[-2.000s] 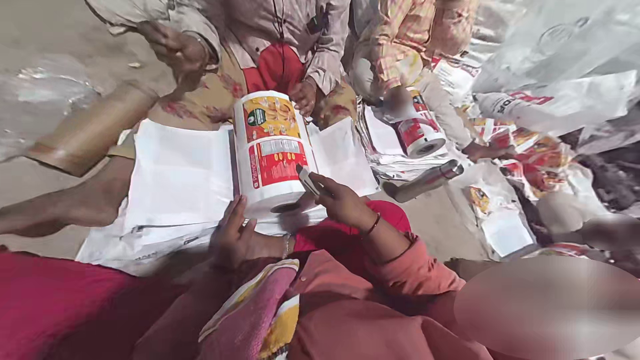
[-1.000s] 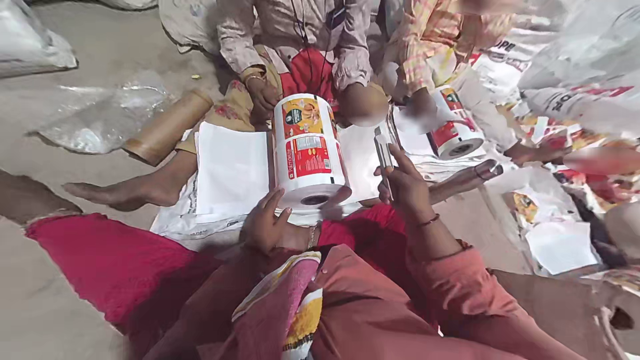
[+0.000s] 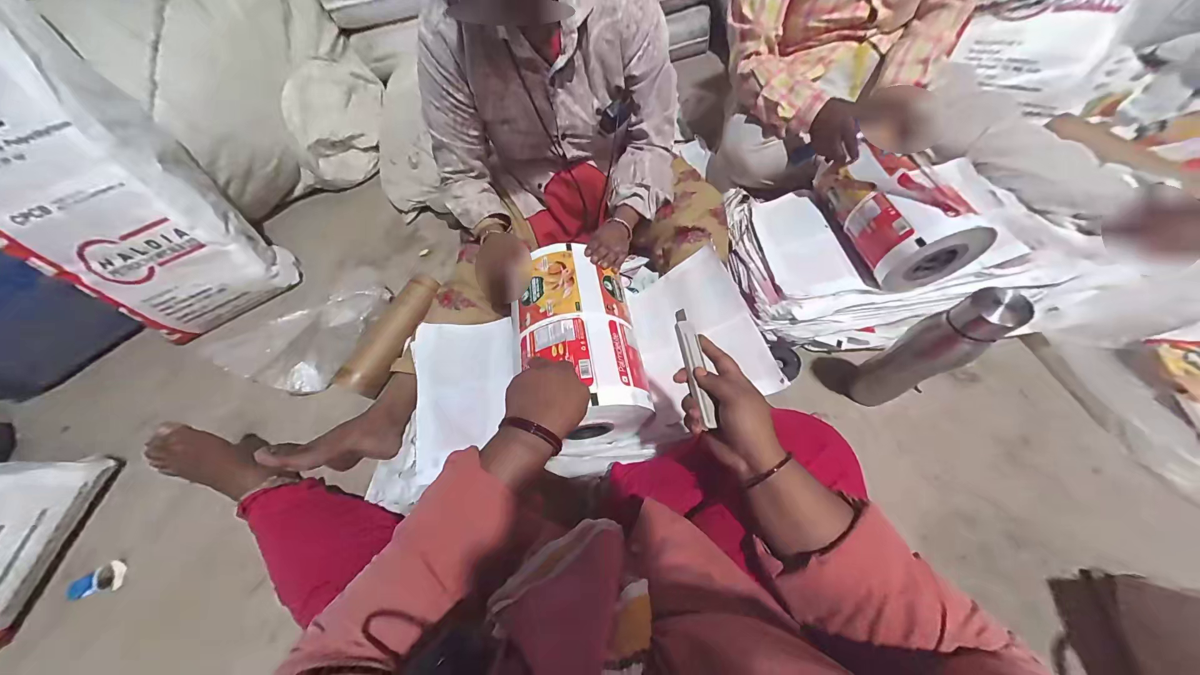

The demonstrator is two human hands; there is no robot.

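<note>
A roll of printed red, orange and white packaging film (image 3: 605, 361) lies on white sheets (image 3: 461, 380) in front of me, its core end facing me. My left hand (image 3: 548, 398) rests on the near left part of the roll, fingers bent down; whether they grip the film is hidden. Right of the roll, my right hand (image 3: 731, 403) holds a utility knife (image 3: 694, 370) upright, clear of the film. Across from me a seated person has both hands on the roll's far end, one at the left and one (image 3: 611, 242) at the right.
At right, another person's hand (image 3: 836, 131) is near a second film roll (image 3: 891, 230) on stacked sheets. A steel bottle (image 3: 937, 347) lies tilted on the floor. Left are a brown cardboard tube (image 3: 389, 333), clear plastic (image 3: 300, 352) and large white sacks (image 3: 131, 187).
My left hand has moved from the roll's near left edge up onto its printed face. The knife stays in my right hand, beside the roll. The view has shifted noticeably.
</note>
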